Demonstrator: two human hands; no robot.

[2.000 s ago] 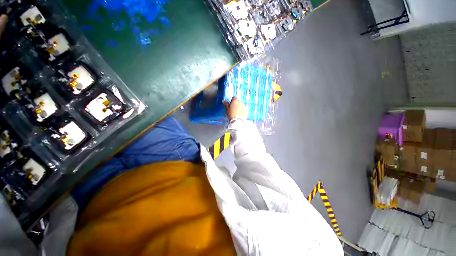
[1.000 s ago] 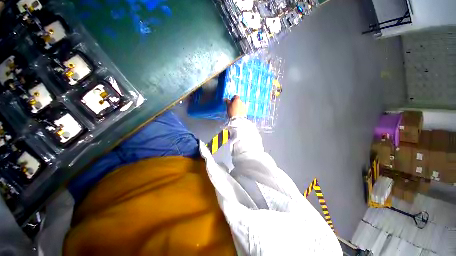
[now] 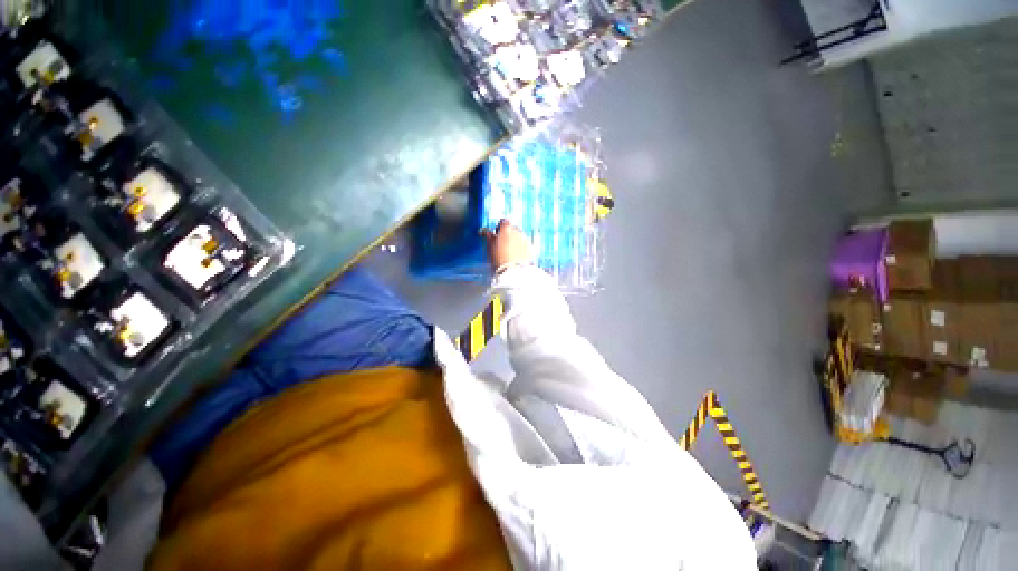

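My right hand (image 3: 511, 245) is at the near left part of a clear tray with rows of light-blue pieces (image 3: 553, 206), low beyond the bench edge. Its fingertips touch or hover over the blue pieces; whether they grip one is hidden. My left hand is out of the picture; only a pale sleeve shows at the lower left. A clear blister tray (image 3: 259, 265) lies on the green bench at the left, its pockets holding black modules with white faces and yellow tabs (image 3: 204, 257).
A heap of bright-blue pieces (image 3: 262, 39) lies on the green bench (image 3: 368, 139). A second tray of modules (image 3: 536, 67) is at the bench's far corner. A blue container (image 3: 447, 240) is beside the light-blue tray. Cartons (image 3: 949, 318) stand at the right.
The view has shifted slightly. My right hand stays at the light-blue tray with little movement. A fingertip at the top left edge two seconds ago is no longer visible.
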